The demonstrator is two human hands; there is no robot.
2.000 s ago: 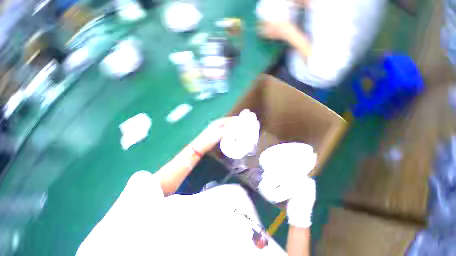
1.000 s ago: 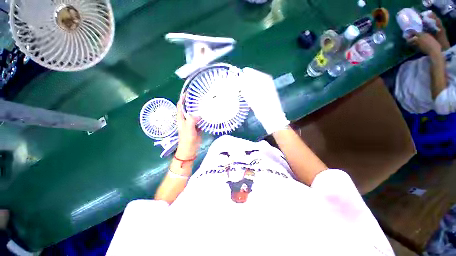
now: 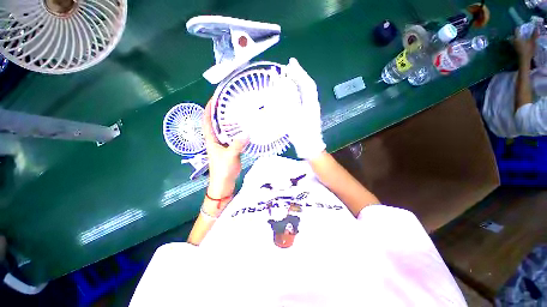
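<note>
A white clip fan point(image 3: 255, 111) is held in front of my chest, its round ribbed grille facing me. Its clip base point(image 3: 237, 42) points away at the top. My bare left hand point(image 3: 222, 147) grips the left rim, thumb on the grille. My gloved right hand point(image 3: 304, 111) is on the right side of the grille; its fingertips are at the upper right rim and overexposure blurs the finger detail. A second white clip fan point(image 3: 185, 128) lies on the green bench just left of my left hand, its clip partly hidden.
A large cream fan point(image 3: 60, 36) hangs upper left, above a grey metal arm point(image 3: 54, 127). A pale label point(image 3: 349, 87), a dark round item point(image 3: 385, 33) and plastic bottles point(image 3: 451, 59) are on the bench. A brown carton point(image 3: 432, 162) stands at right, near a person's arm point(image 3: 525, 84).
Since a second ago, the held fan has shifted slightly up and left in view, still in both hands. Two seconds ago, each hand held a white item over the carton.
</note>
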